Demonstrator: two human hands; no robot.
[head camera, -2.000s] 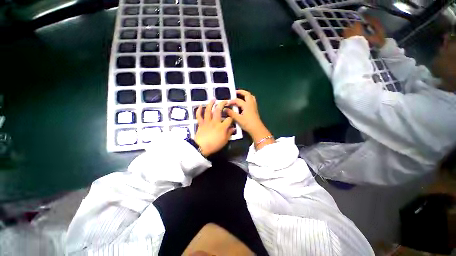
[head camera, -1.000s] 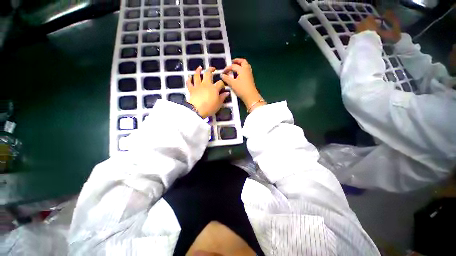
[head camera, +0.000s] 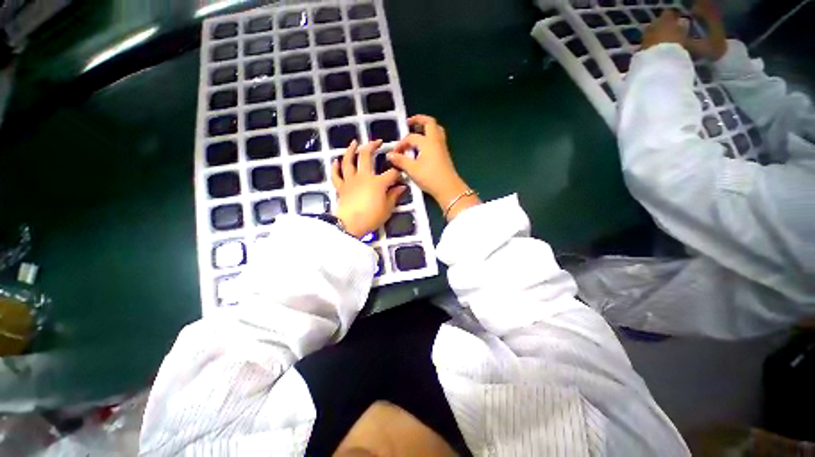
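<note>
A long white pocket tray (head camera: 202, 205) holds rounded-square dark units, likely smartwatch bodies, five across. My left hand (head camera: 365, 192) lies over the tray's right part, fingers spread, fingertips at a dark unit (head camera: 383, 164) in the rightmost column, fourth row from the near end. My right hand (head camera: 432, 162) reaches that unit from the right, thumb and forefinger bent at its edge. The unit sits in its pocket, partly hidden by fingers. A lit white screen (head camera: 230, 254) shows at the near left. Another pale screen (head camera: 313, 203) shows beside my left wrist. My left sleeve hides several near pockets.
The tray lies on a dark green bench (head camera: 107, 214). At the right, another person's white sleeve (head camera: 666, 116) and hands are over similar stacked trays (head camera: 581, 67). Clear plastic and a yellow item (head camera: 13, 321) are at the left edge. Clear plastic (head camera: 625, 290) lies at the right.
Both hands have moved up the rightmost column from near the second row to the fourth, where they were one second ago. Third-row screens look brighter. The view has shifted slightly.
</note>
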